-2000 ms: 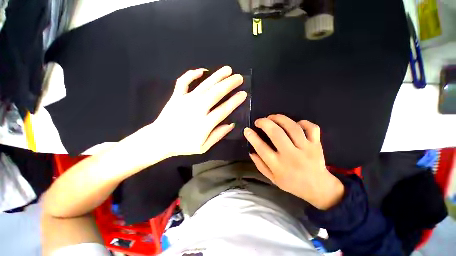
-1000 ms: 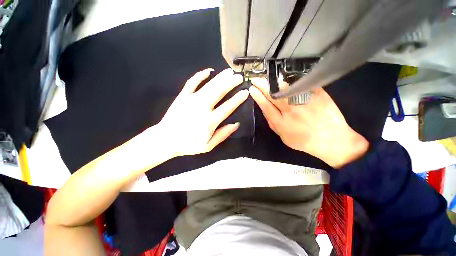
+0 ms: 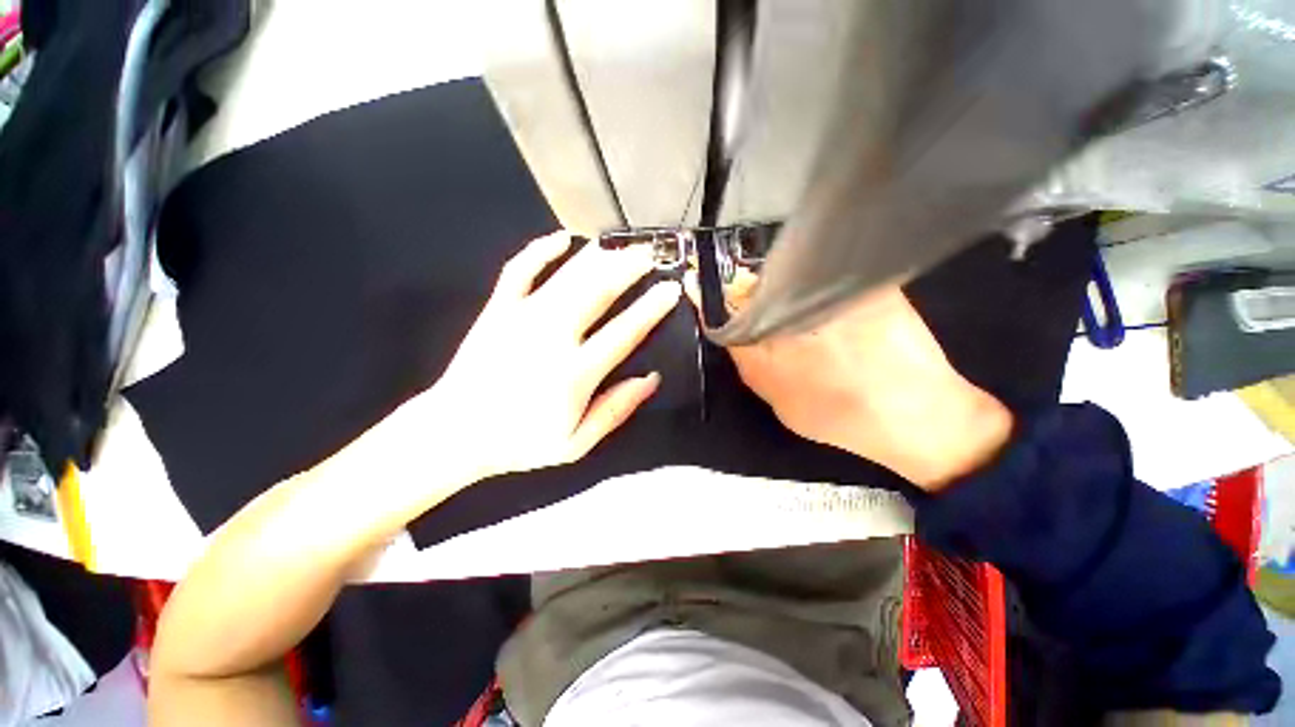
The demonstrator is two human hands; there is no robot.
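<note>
The black garment panel (image 3: 341, 256) lies flat on the white machine table. The pale sewing machine head (image 3: 881, 128) stands over it, with the presser foot (image 3: 670, 253) down near my fingertips. A straight welt slit (image 3: 702, 376) runs from the foot area toward me. My left hand (image 3: 547, 362) lies flat on the panel left of the slit, fingers spread, fingertips near the foot. My right hand (image 3: 859, 376) lies on the panel right of the slit; its fingertips are partly hidden by the machine head.
A heap of dark and grey cut pieces (image 3: 85, 213) is at the left table edge. A phone (image 3: 1228, 334) and dark blue snips (image 3: 1102, 305) lie at the right. Red plastic baskets (image 3: 954, 625) stand beside my lap. A ruler scale (image 3: 845, 500) is on the front edge.
The machine head now fills the upper view. The panel shows farther up the table, the slit's far end near the foot. My right hand has moved forward beside and partly under the head.
</note>
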